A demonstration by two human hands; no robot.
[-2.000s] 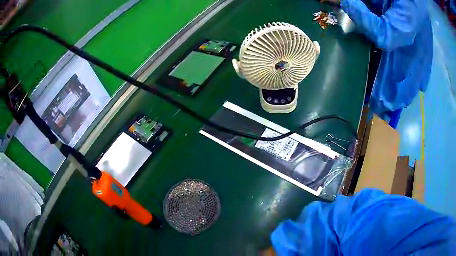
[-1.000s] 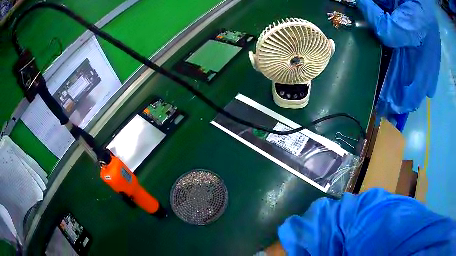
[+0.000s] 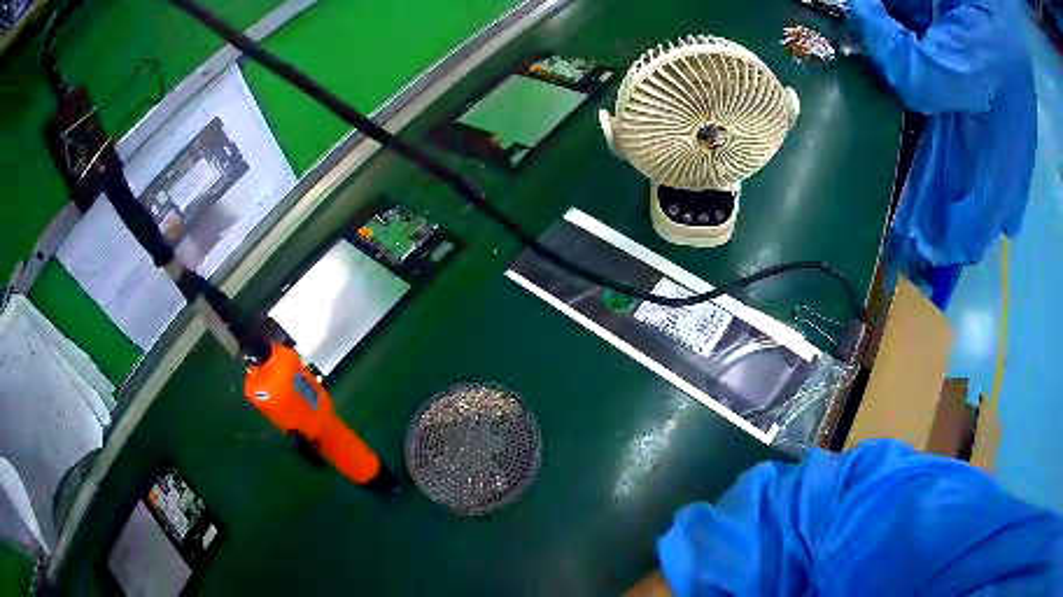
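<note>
A blue sleeve [image 3: 874,525] reaches in from the lower right, with a bit of bare wrist at the bottom edge; my right hand is cut off below the picture. My left hand is out of view. The orange electric screwdriver [image 3: 305,414] hangs tilted at the left, held by no visible hand. The round screw dish [image 3: 473,449] lies right of its tip. A tablet unit with a silver-white panel [image 3: 338,306] lies behind the screwdriver. Another tablet unit [image 3: 152,560] is at the lower left, cut by the bottom edge. A third [image 3: 521,119] lies farther back.
A cream desk fan [image 3: 704,128] stands at the back. A dark film strip with white edges [image 3: 606,275] lies before it, crossed by the black cable [image 3: 455,181]. Instruction sheets [image 3: 128,268] are at the left. A cardboard box [image 3: 903,367] and a person in a blue smock [image 3: 973,140] are at the right.
The view has shifted, so the bench things sit farther right and higher. More of the lower-left tablet unit shows. The blue sleeve has moved slightly right in the picture.
</note>
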